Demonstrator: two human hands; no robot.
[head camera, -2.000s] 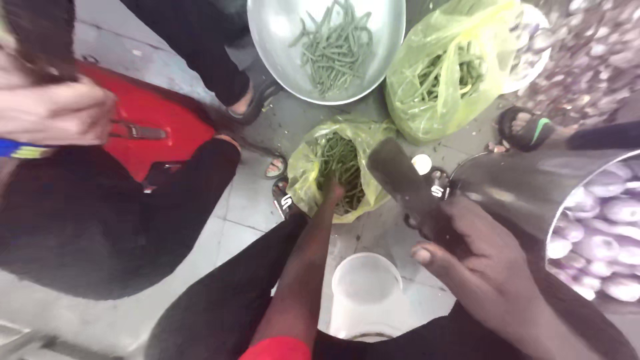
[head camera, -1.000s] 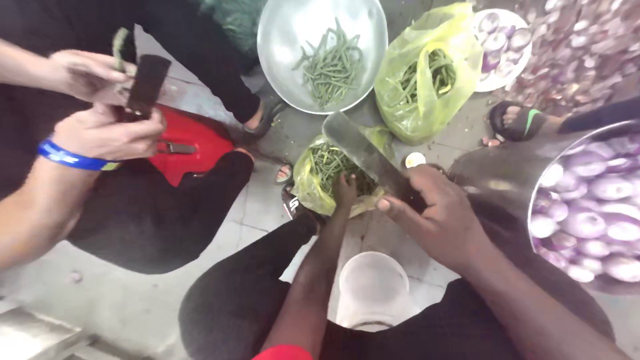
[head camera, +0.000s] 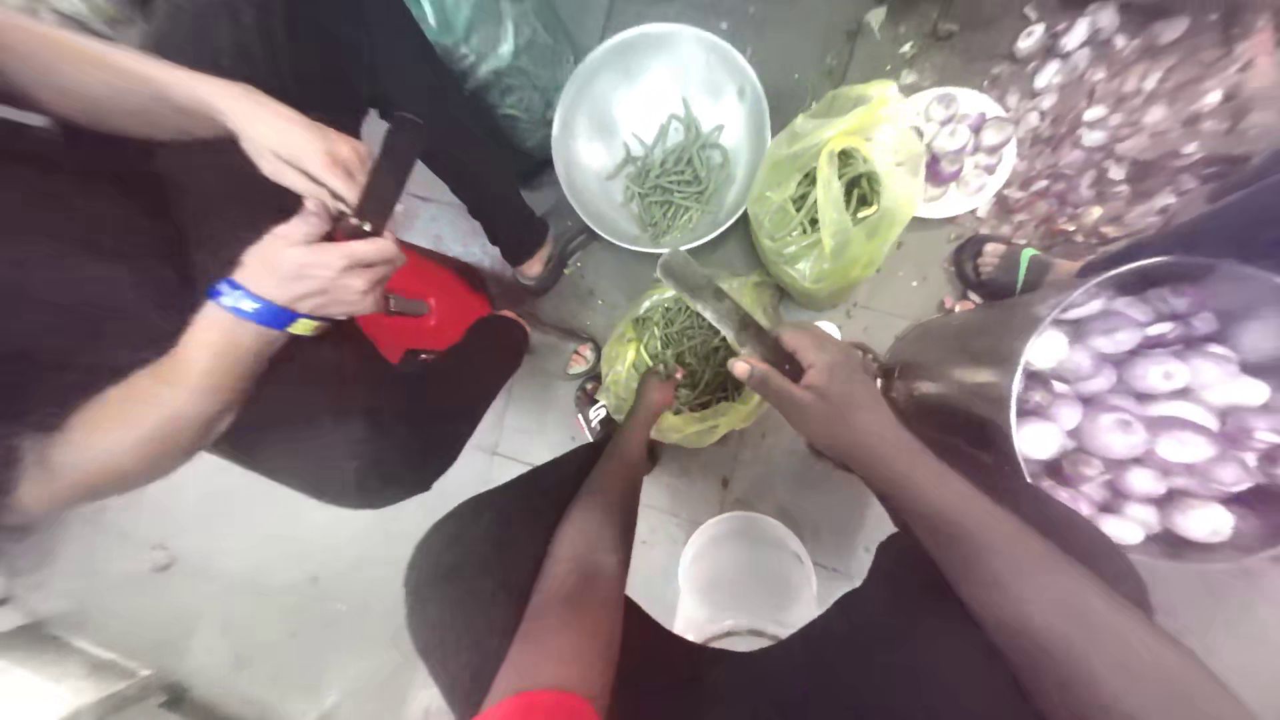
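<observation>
My right hand (head camera: 820, 390) is closed round the handle of a broad-bladed knife (head camera: 715, 300), whose blade points up and left above an open yellow plastic bag (head camera: 705, 430). Green beans (head camera: 690, 345) fill that bag. At the bag's left side, my left hand (head camera: 660, 390) reaches in among the beans; its fingers are small and partly hidden, so whether it grips any cannot be told. Farther off, a metal bowl (head camera: 590, 130) holds more green beans (head camera: 680, 180). Beside it stands a second yellow bag (head camera: 820, 265) with beans inside.
A white bucket (head camera: 747, 570) stands between my knees. Peeled onions fill a large metal pot (head camera: 960, 400) at right; others lie on a white plate (head camera: 935, 205). Onion peelings (head camera: 1130, 120) cover the floor beyond. At left, a co-worker's hands (head camera: 320, 260) hold a dark knife (head camera: 390, 175) near a red container (head camera: 430, 300).
The knife in my right hand was dark and foreshortened two seconds ago; its blade now shows over the bag. The co-worker's hands have come farther into view. The view has shifted.
</observation>
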